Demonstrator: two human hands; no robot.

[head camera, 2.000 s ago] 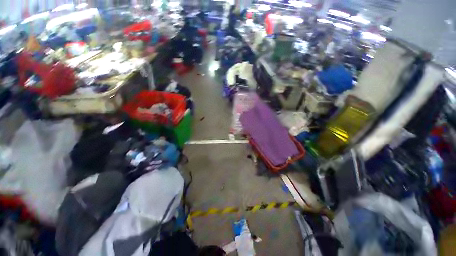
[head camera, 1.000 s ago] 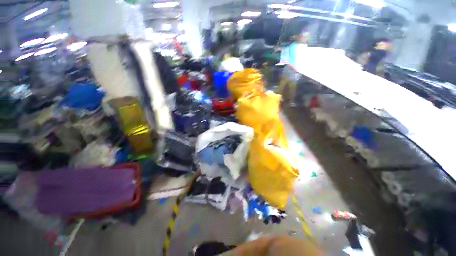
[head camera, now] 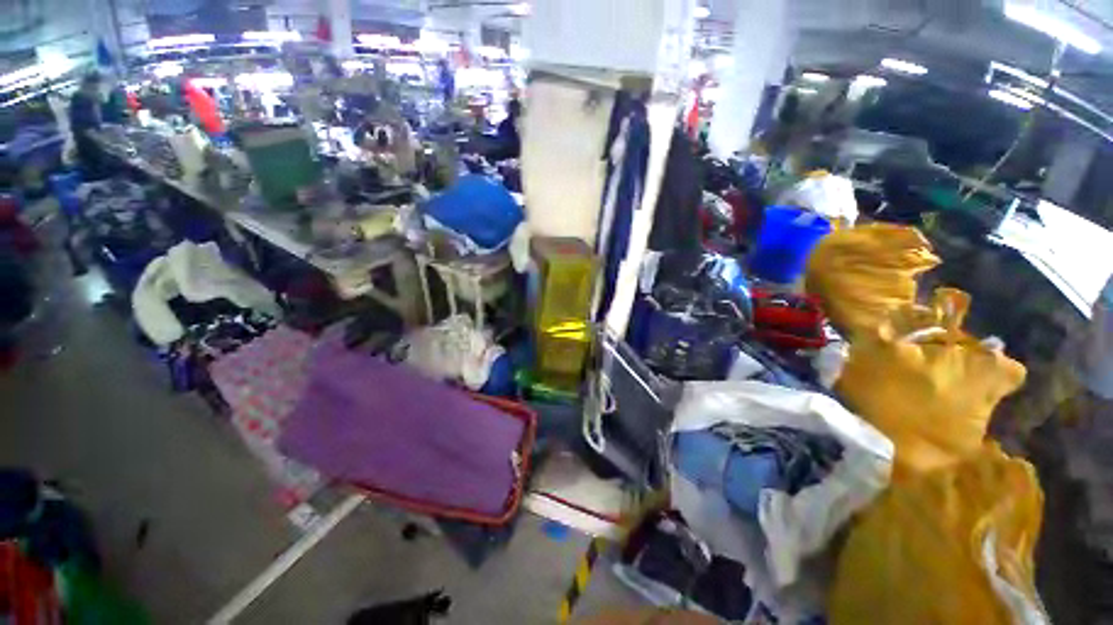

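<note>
No hand shows clearly. A small tan shape is cut off by the bottom edge; I cannot tell whether it is part of my right hand. A small black cloth-like bundle shows left of it at the bottom edge, and what bears it is hidden. Nearest in front, a purple cloth lies over a red-rimmed crate on the floor. To its right, an open white sack holds blue and dark cloth.
Bulging yellow sacks stand at the right. Dark pieces lie on the floor beside the white sack. A pillar, a yellow wrapped box and a blue bundle stand behind. Sewing tables run back left.
The view has swung right, then partly back left. The purple cloth and sacks now appear larger and nearer. The tan shape at the bottom edge shows less than a second ago.
</note>
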